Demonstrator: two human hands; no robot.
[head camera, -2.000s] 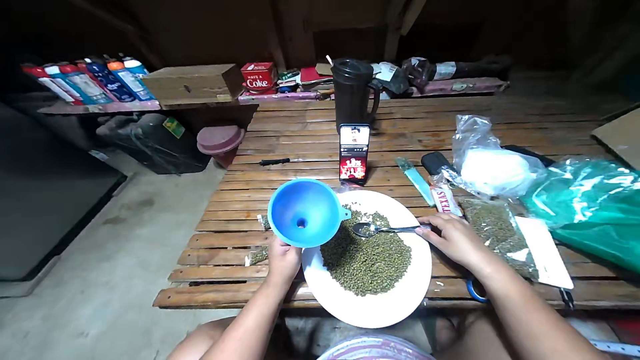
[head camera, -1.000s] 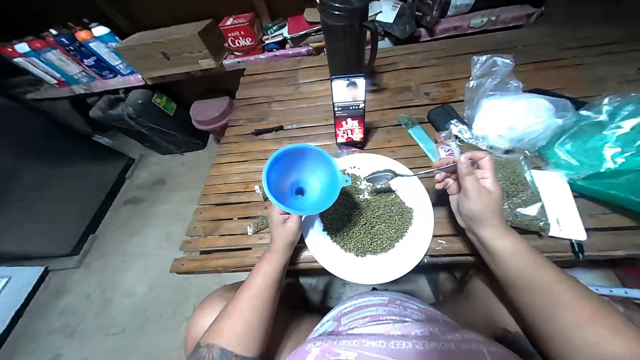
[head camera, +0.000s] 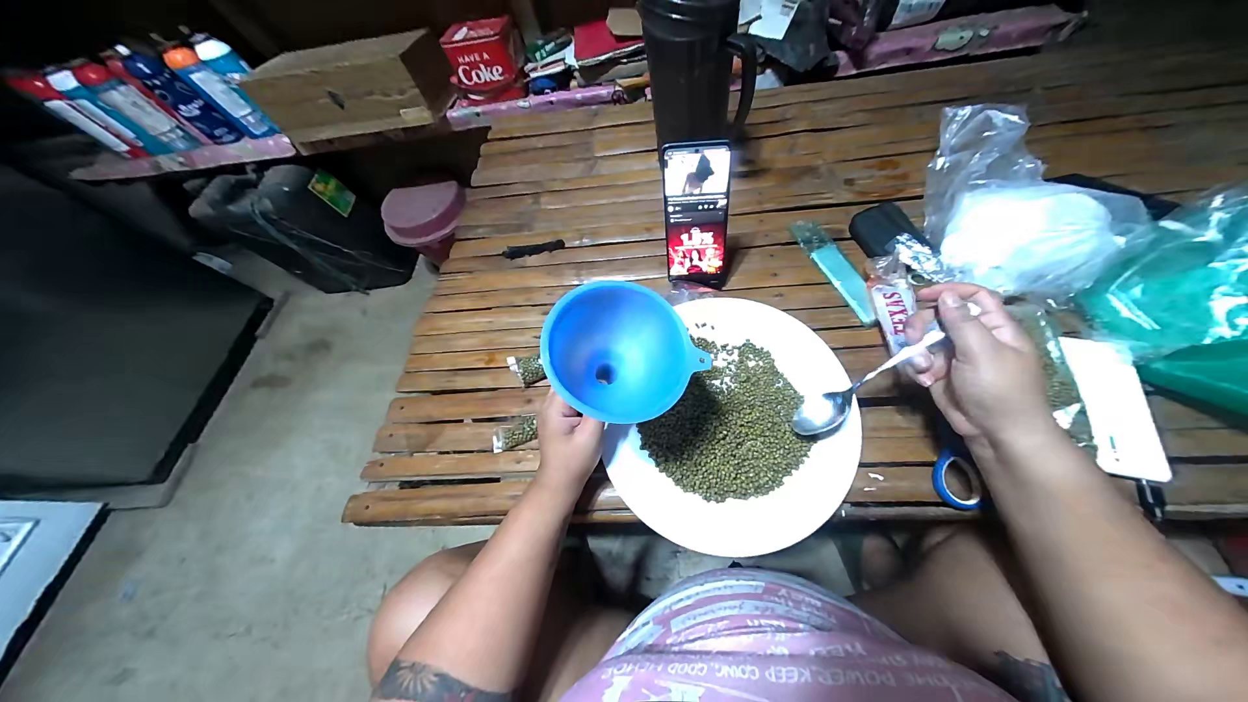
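My left hand (head camera: 570, 439) holds a blue plastic funnel (head camera: 616, 351) from below, its wide mouth facing up over the left edge of a white plate (head camera: 731, 526). Small green beans (head camera: 741, 439), which look like mung beans, lie heaped on the plate. In my right hand (head camera: 980, 366) is the handle of a metal spoon (head camera: 824, 413); its bowl is at the right side of the beans and looks empty. Two small clear packets of beans, one upper (head camera: 527, 370) and one lower (head camera: 515, 433), lie left of the plate, partly behind the funnel and my left hand.
Behind the plate a phone (head camera: 696, 214) leans on a dark lidded mug (head camera: 690, 68) on the bamboo slat table (head camera: 585, 219). To the right lie a bag of beans (head camera: 1063, 380), a white power bank (head camera: 1114, 409), blue tape (head camera: 956, 480), a comb (head camera: 834, 271) and plastic bags (head camera: 1033, 234).
My right hand first held the spoon low over the beans, then raised it, and now the bowl is down at the right of the heap. The funnel stays in my left hand.
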